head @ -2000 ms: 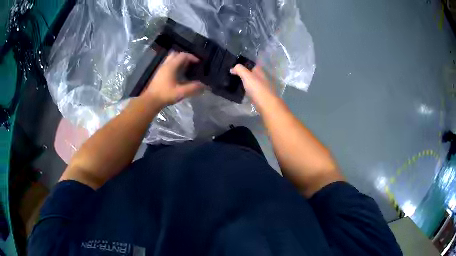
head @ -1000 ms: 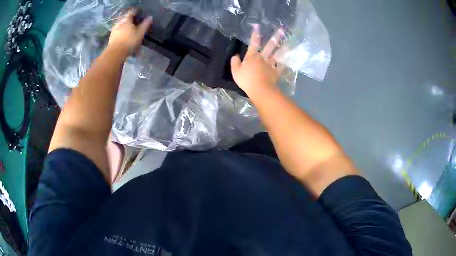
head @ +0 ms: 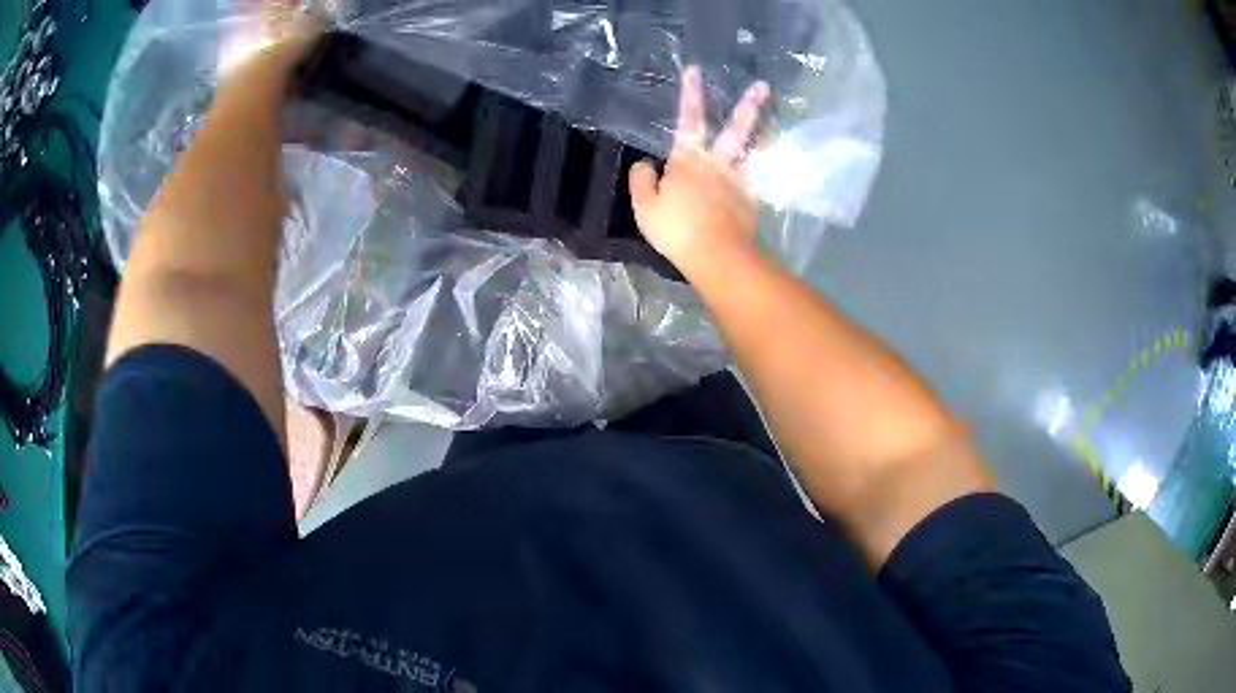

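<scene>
The large clear poly bag (head: 447, 318) lies open in front of me, crinkled around its mouth. Black foam trays (head: 542, 169) with slots and recesses show inside it. My left hand (head: 278, 34) is at the top left by the bag's edge and the foam's far end; it is blurred and partly washed out, so its grip cannot be told. My right hand (head: 705, 190) rests at the right end of the foam against the plastic, with its fingers spread.
Green bench top (head: 34, 284) with black cable coils (head: 41, 244) runs along the left. Grey floor (head: 1003, 203) with a curved yellow-black line (head: 1132, 372) is on the right. A pink stool seat (head: 309, 454) shows below the bag.
The tray handled by both hands earlier is now down among the foam in the bag. My left hand has moved up and left. My right hand has opened and stayed near the foam's right end.
</scene>
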